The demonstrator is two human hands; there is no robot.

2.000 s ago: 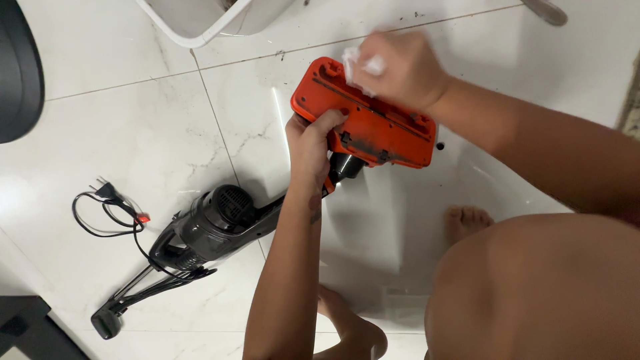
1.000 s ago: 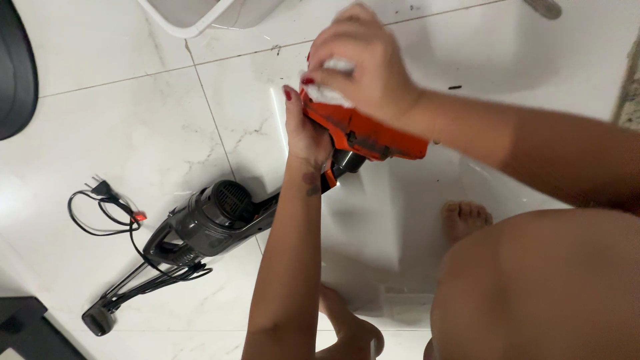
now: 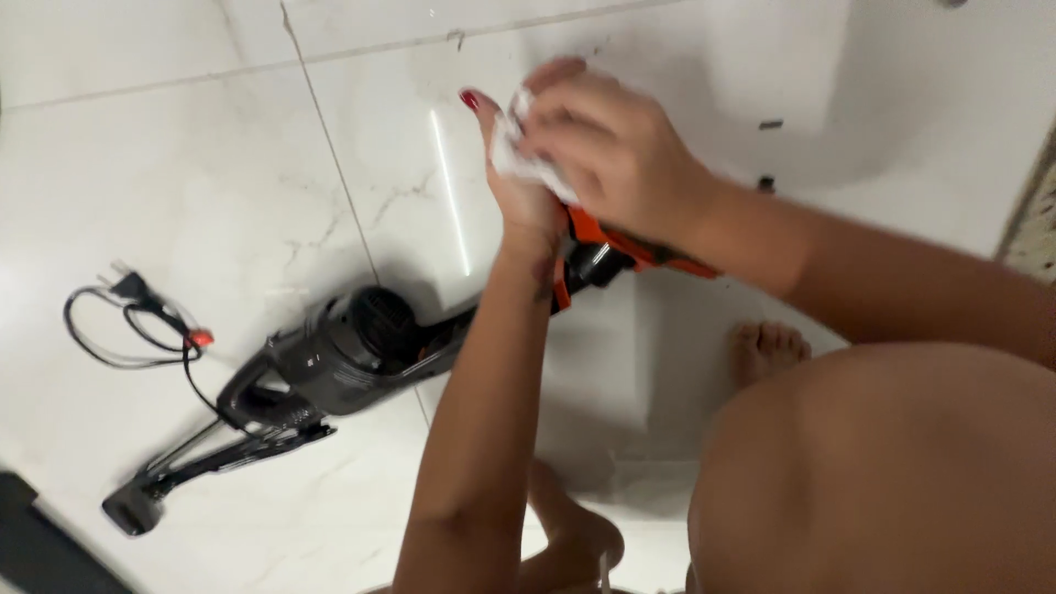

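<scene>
A black stick vacuum cleaner (image 3: 351, 346) lies slantwise on the tiled floor, its orange floor head (image 3: 590, 227) tilted up and mostly hidden behind my hands. My right hand (image 3: 615, 144) grips a crumpled white cloth or wipe (image 3: 524, 161), pressed against the palm side of my left hand. My left hand (image 3: 528, 190), thumb raised, is at the near end of the floor head; its fingers are hidden, so its hold cannot be made out. Beside the vacuum lies its looped black power cord (image 3: 124, 363) with a two-pin plug (image 3: 129, 285) and a red tie.
Small dark bits of debris (image 3: 770, 124) lie on the floor right of my hands. My bare foot (image 3: 767, 351) and bent knee (image 3: 874, 462) are at the lower right. A dark object (image 3: 49, 536) stands at the lower left corner.
The floor head has turned from showing its broad underside to a narrow, mostly covered edge. The cloth has moved from its surface to my left hand. The view has shifted, and the white bin has left it.
</scene>
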